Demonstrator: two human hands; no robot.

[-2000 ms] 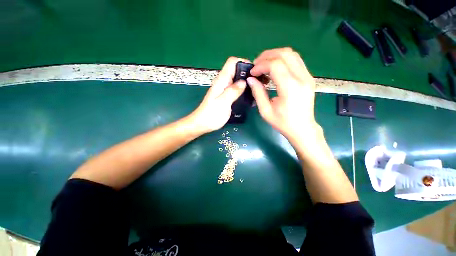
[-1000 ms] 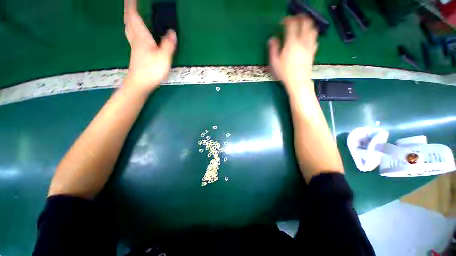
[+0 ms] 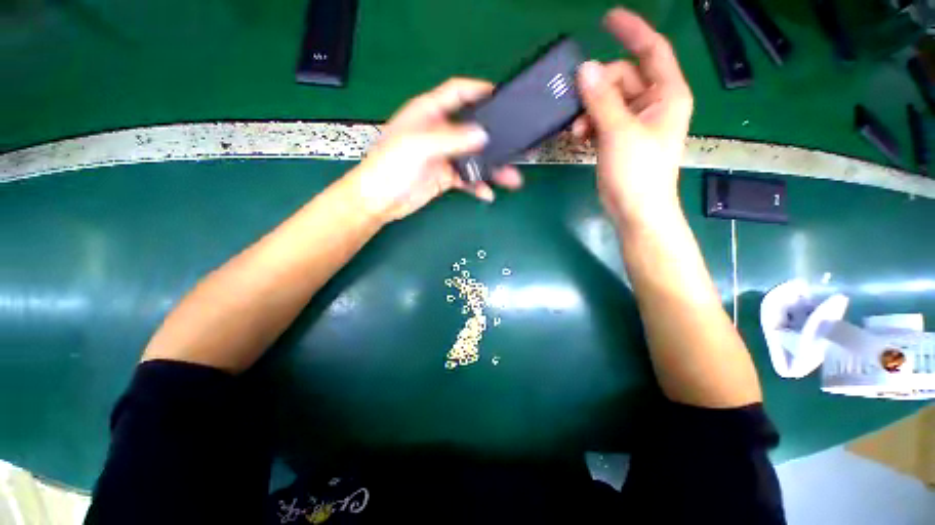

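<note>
A black device housing (image 3: 528,105) is tilted above the pale edge rail, with small pale marks near its upper end. My left hand (image 3: 425,149) holds its lower left end, thumb on its face. My right hand (image 3: 641,118) grips its upper right end with the thumb and has other fingers raised. Small gold rings (image 3: 469,326) lie in a loose, elongated pile on the green worktop in front of me, with a few strays around it.
The pale speckled edge rail (image 3: 256,137) separates worktop and belt. One housing (image 3: 328,41) lies on the belt at upper left, several more (image 3: 724,43) at upper right. A set-aside housing (image 3: 745,198) lies on the worktop at right, beyond a crumpled white bag (image 3: 800,328) and pale labelled packet (image 3: 871,364).
Both hands have come back from over the belt and now hold a housing between them. A housing lies on the belt at upper left, away from my left hand. The view has shifted slightly.
</note>
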